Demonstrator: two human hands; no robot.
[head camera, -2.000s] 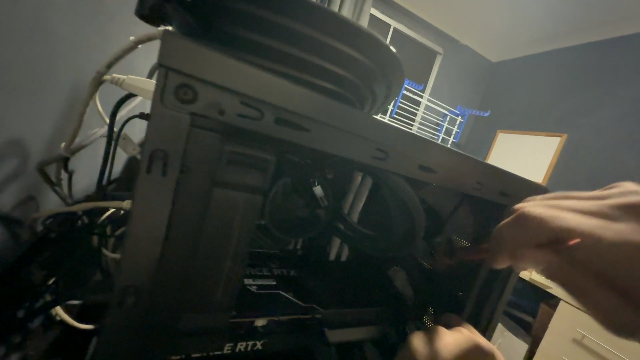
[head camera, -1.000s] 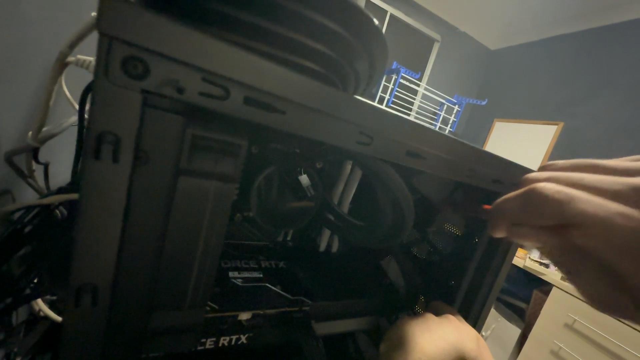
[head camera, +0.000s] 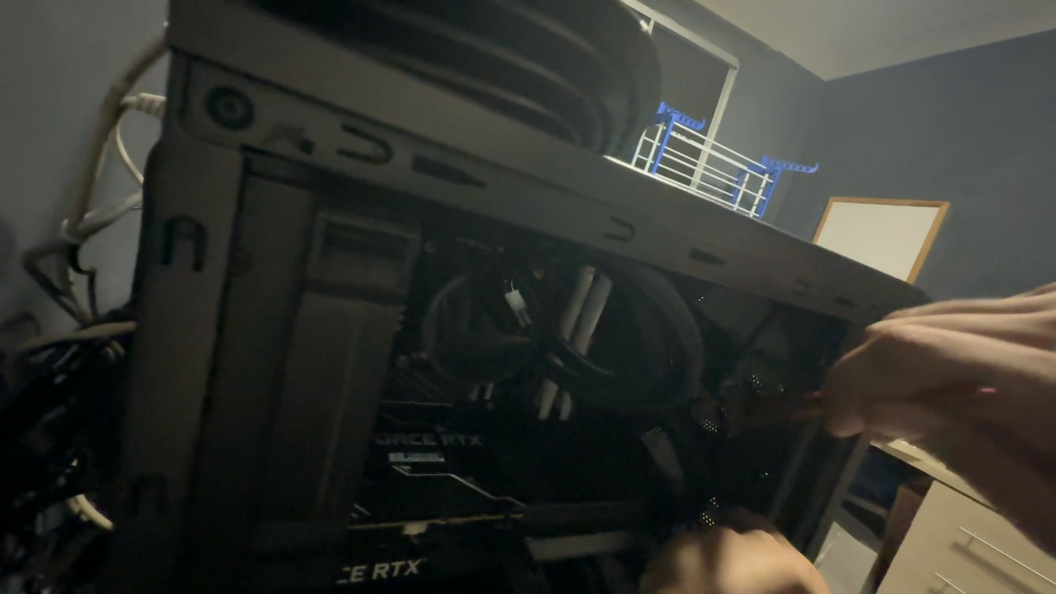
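Note:
An open computer case (head camera: 528, 198) fills the middle, its inside dark. Two graphics cards (head camera: 429, 441) lie one above the other at its lower left, below coiled black tubes (head camera: 627, 388) and pale memory sticks (head camera: 587, 309). My right hand (head camera: 932, 371) is at the case's right edge, fingers curled around a thin orange-red tool, perhaps a screwdriver; its far end is lost in the dark interior. Low at the front, my left hand (head camera: 734, 565) reaches to the lower right of the opening, blurred and cut off by the frame; its fingers cannot be made out.
A large round black object (head camera: 536, 66) rests on top of the case. Many cables (head camera: 91, 223) hang behind it at the left. Beyond stand a blue and white drying rack (head camera: 709, 165), a framed board (head camera: 883, 231) and a pale drawer unit (head camera: 965, 536) at the lower right.
The view has moved closer to the case. My right hand stays by the case's right edge with the thin tool, and my left hand remains low at the opening.

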